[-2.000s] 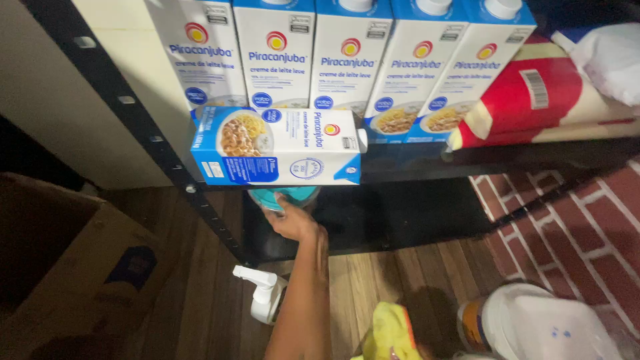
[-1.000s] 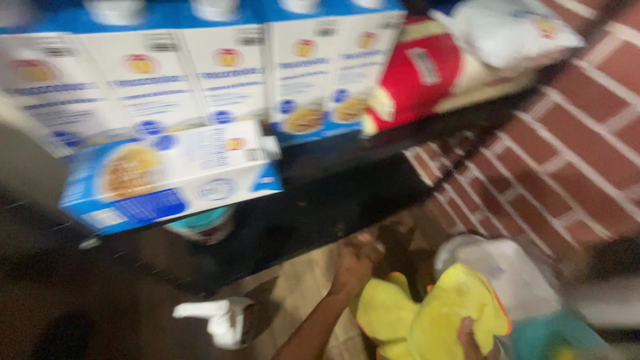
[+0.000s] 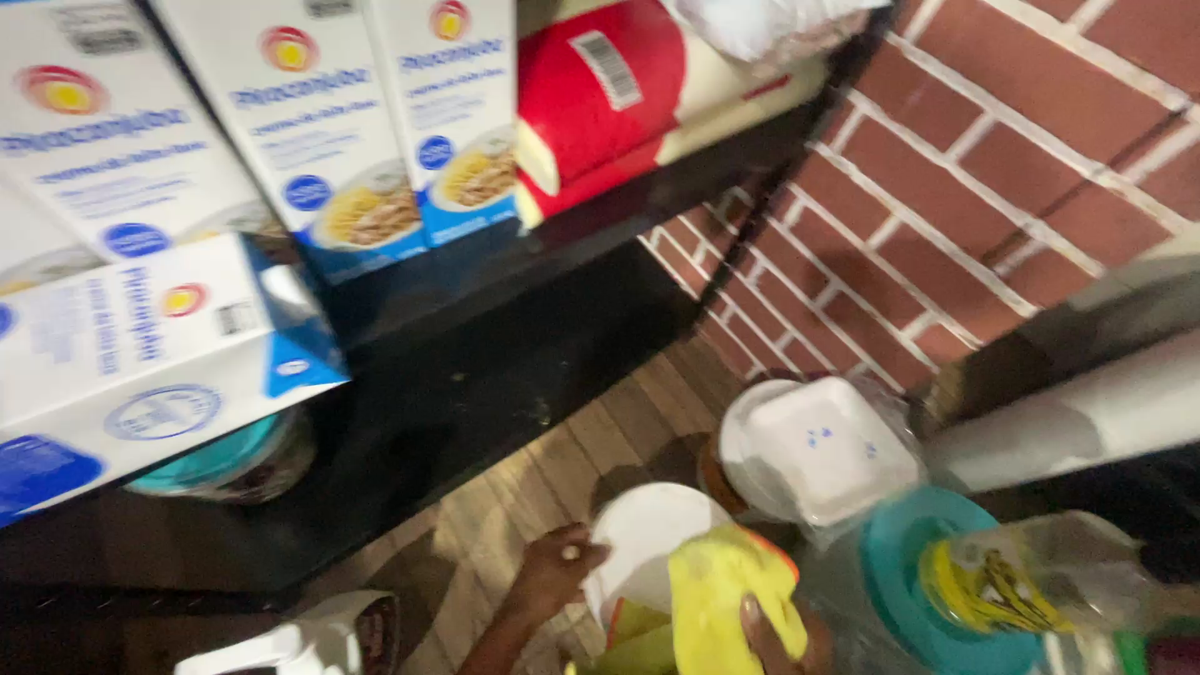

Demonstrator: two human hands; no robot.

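Note:
Low in the head view, my left hand (image 3: 560,569) is at the left rim of a round white lid or tub (image 3: 652,544), its fingers bent; whether it grips the rim is unclear. My right hand (image 3: 773,637) holds a yellow cloth (image 3: 727,586) with orange edging, which covers part of the white round thing. Up on the shelf, cream cartons (image 3: 319,122) stand in a row, and one carton (image 3: 159,347) lies on its side in front of them. Beneath it, a tub with a teal lid (image 3: 230,459) sits on the lower black shelf.
Red and cream packages (image 3: 605,94) lie on the upper shelf. A white bottle (image 3: 281,647) stands at lower left. Right of my hands are a white foam tray (image 3: 830,450), a teal-lidded container (image 3: 937,562) and a clear bag with yellow print (image 3: 1041,572). A brick-patterned wall (image 3: 937,187) borders the shelf.
My left hand was at the teal-lidded tub under the lying carton and has moved right and down to the white round thing. My right hand has come into view with the cloth. The view has swung right.

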